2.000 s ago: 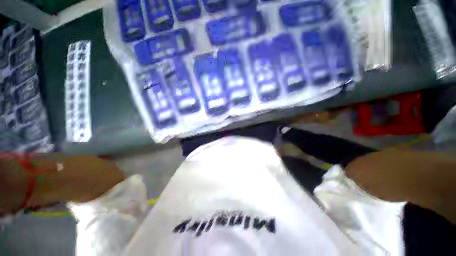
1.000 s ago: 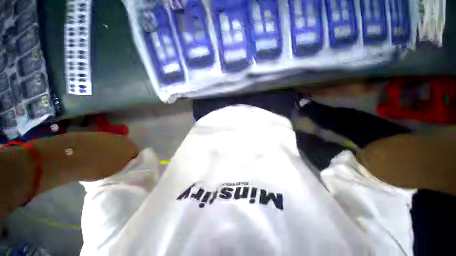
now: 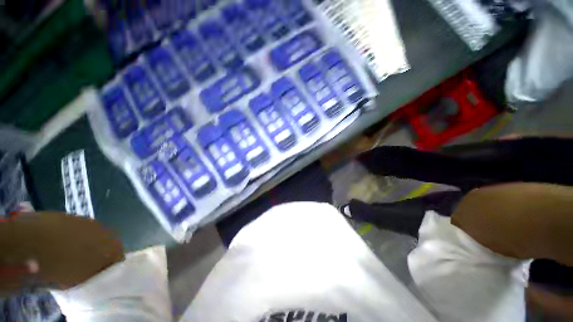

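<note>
A whitish blister tray (image 3: 204, 217) lies tilted in the picture on the dark green workbench (image 3: 116, 210). It holds rows of blue phone cases (image 3: 230, 88), some lying sideways. Two cases at the near left carry pale camera ring stickers (image 3: 148, 174). A single white sticker sheet (image 3: 76, 183) lies left of the tray. Both my forearms reach out at the picture's sides, but neither hand is in view, so what they hold cannot be seen.
A pile of sticker sheets (image 3: 371, 34) lies right of the tray, with another sheet (image 3: 466, 24) farther right. A second tray of blue cases (image 3: 135, 25) is behind. Dark cases in a tray (image 3: 11, 173) show at far left. A red plastic stool (image 3: 449, 110) stands beyond the bench edge.
The view has turned and pulled back, so the tray now looks slanted and the second tray behind it shows. My forearms stay at the sides. The tray's contents look the same.
</note>
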